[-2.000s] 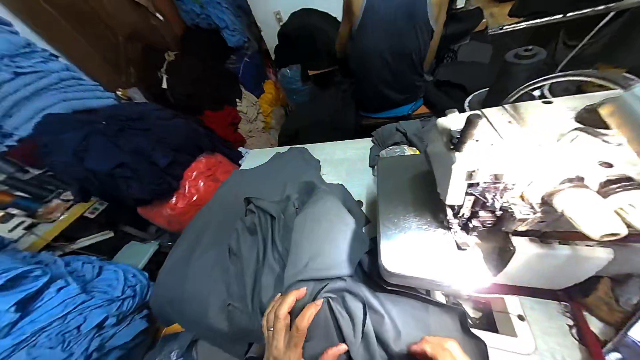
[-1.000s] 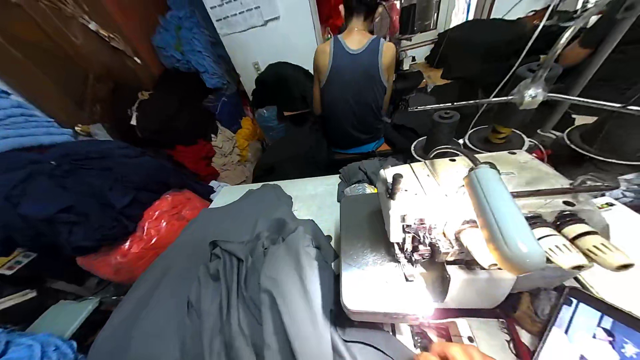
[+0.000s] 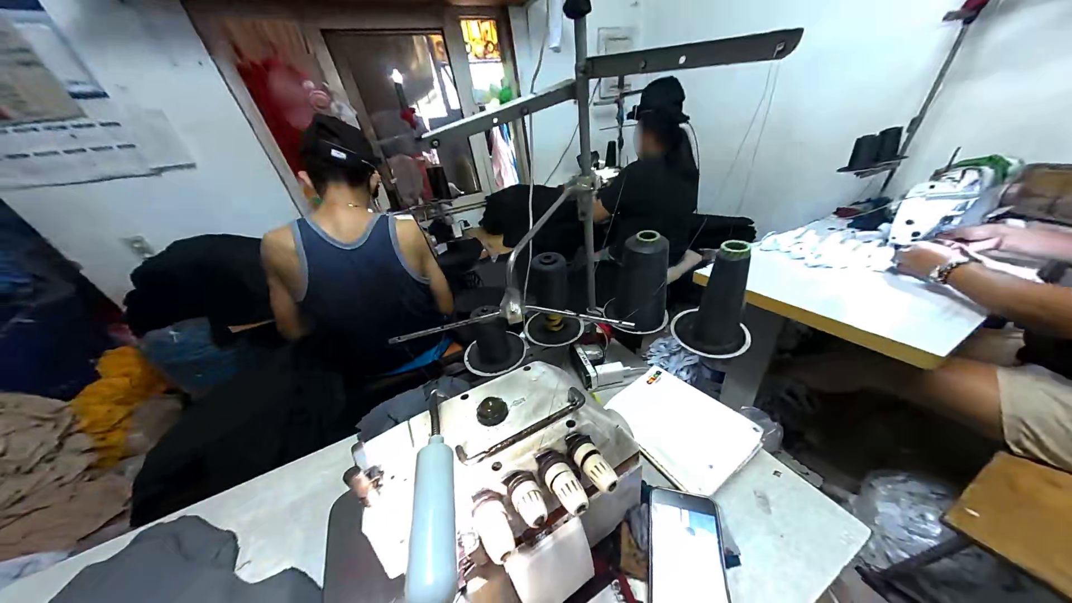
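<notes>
Neither my left hand nor my right hand shows in the head view now. An overlock sewing machine point(image 3: 536, 444) stands at the bottom middle, with several cream tension dials on its front and a pale blue cylindrical lamp point(image 3: 432, 519) on a flexible neck. Dark grey fabric point(image 3: 180, 565) lies on the table at the bottom left. A phone point(image 3: 687, 544) with a lit screen rests right of the machine, below a white notebook or pad point(image 3: 687, 427). Several black thread cones point(image 3: 642, 280) stand on holders behind the machine.
A metal thread stand point(image 3: 584, 167) rises behind the machine. One person in a tank top point(image 3: 360, 268) sits ahead, another in black point(image 3: 657, 184) beyond. At right, a co-worker's hands point(image 3: 930, 260) are at a sewing machine on a white table point(image 3: 863, 293). Cloth piles point(image 3: 50, 461) lie at left.
The view has swung up and to the right. My hands, seen on the grey fabric two seconds ago, are out of view. The phone and the co-worker at right now show more fully.
</notes>
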